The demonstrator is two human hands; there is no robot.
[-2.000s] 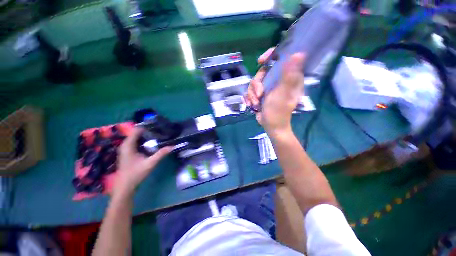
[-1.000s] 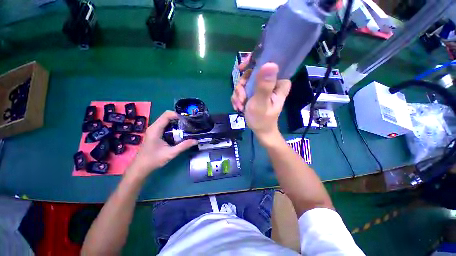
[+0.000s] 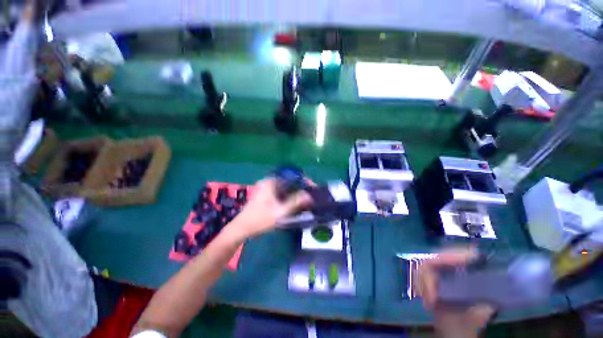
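My left hand holds the black product body just above the fixture, a silver-edged plate with two lime-green pads and a green round spot behind them. The body's dark round end is by my fingers; the picture is blurred there. My right hand is at the lower right, closed around the thick grey electric screwdriver, which lies roughly level and is blurred. Its tip cannot be made out.
Small black parts lie on a pink mat at left. Brown cartons stand farther left, beside a person. Two screw feeders, a striped card and a white box are at right. Black units stand at the back.
The view has tilted up and swung left. My right hand has lowered the screwdriver to the right, away from the body. My left hand has lifted the body off the fixture.
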